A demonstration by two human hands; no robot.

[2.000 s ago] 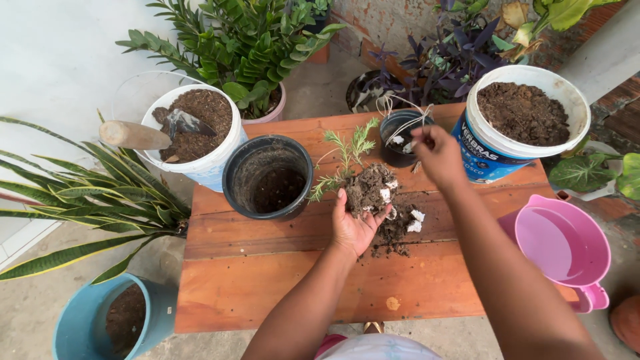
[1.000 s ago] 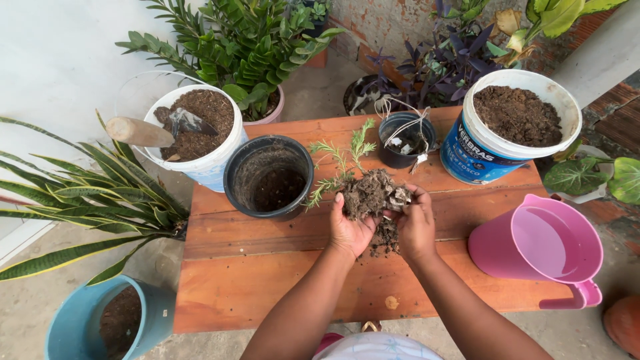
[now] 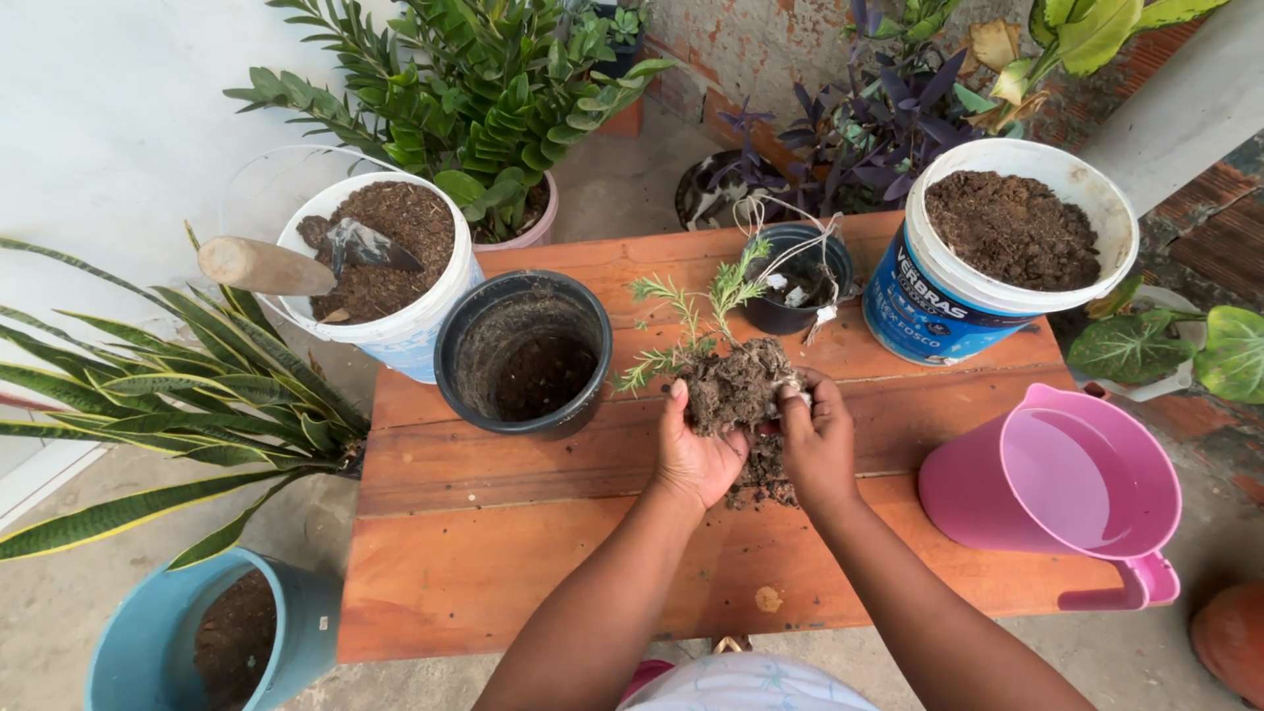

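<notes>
My left hand [image 3: 699, 452] cups the soil-covered root ball [image 3: 736, 387] of a small green plant [image 3: 703, 311], whose thin leafy stems lean up and to the left. Pinching the right side of the root ball, where pale bits show, is my right hand [image 3: 818, 430]. Loose soil [image 3: 765, 476] lies on the wooden table [image 3: 553, 563] below and between the hands. To the left stands a black plastic pot [image 3: 523, 354] with a little soil at its bottom. Behind the hands, a smaller black pot [image 3: 798, 278] holds white pieces, with string over its rim.
A white bucket of soil [image 3: 377, 257] at the left holds a wooden-handled trowel [image 3: 267, 267]. At the back right stands a blue and white bucket of soil [image 3: 997, 252]. A pink pitcher with water [image 3: 1047, 474] sits at the right edge. Potted plants and a light-blue bucket [image 3: 212, 632] surround the table.
My right hand has come from the small black pot to the root ball, which my left hand was holding throughout. The pink pitcher sits farther left on the table than two seconds ago.
</notes>
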